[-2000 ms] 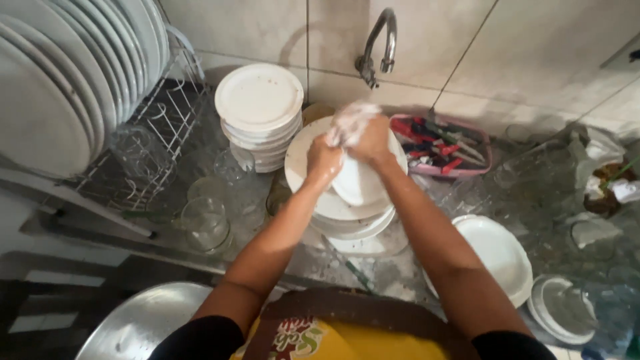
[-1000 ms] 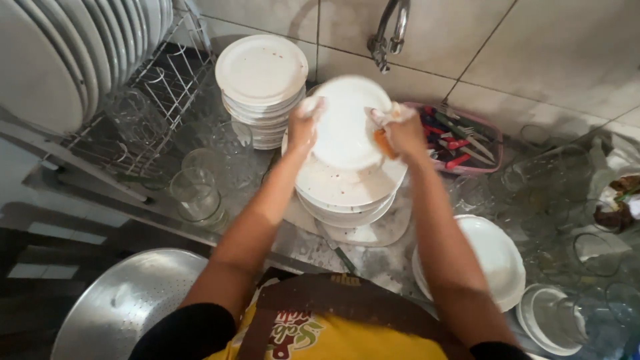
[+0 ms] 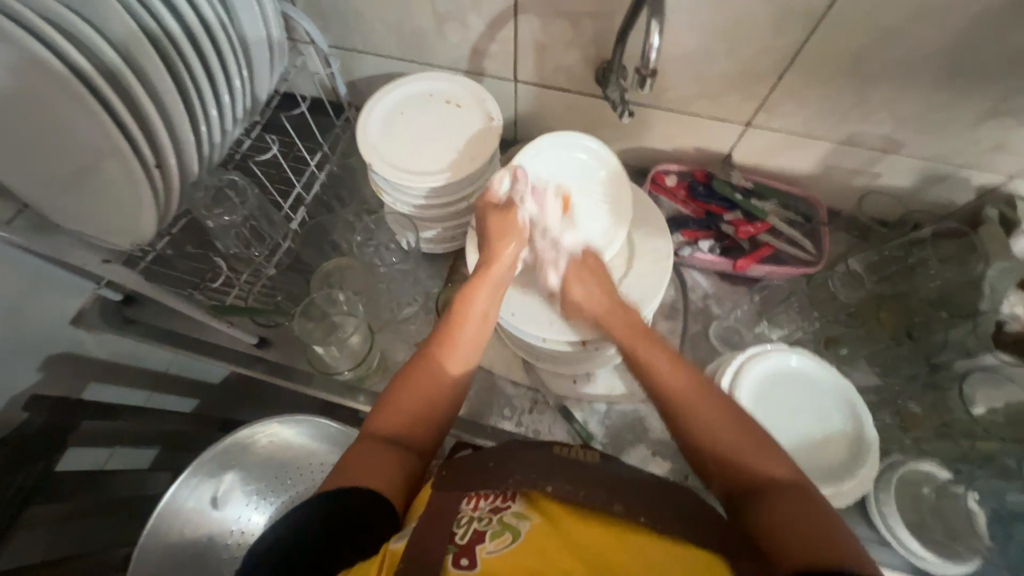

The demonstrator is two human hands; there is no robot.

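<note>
A small white plate (image 3: 588, 180) is held tilted above a stack of larger white plates (image 3: 648, 264). My left hand (image 3: 502, 220), covered in suds, grips the small plate's left edge. Against the lower part of the same plate, my right hand (image 3: 588, 288) is blurred and presses a soapy, whitish cloth or sponge (image 3: 552, 232); a bit of orange shows among the suds. The fingers of my right hand are mostly hidden. Another stack of small white plates (image 3: 430, 132) stands just left of my left hand.
A wire dish rack (image 3: 300, 160) with large plates stands left, near drinking glasses (image 3: 332, 328). Behind are a metal faucet (image 3: 632, 72) and a pink basket of cutlery (image 3: 824, 232). White bowls (image 3: 808, 416) sit at right; a perforated metal basin (image 3: 240, 480) is lower left.
One second ago both hands held the small plate nearly level by its two sides. Now it is tilted, and my right hand has moved down and across its face with the suds.
</note>
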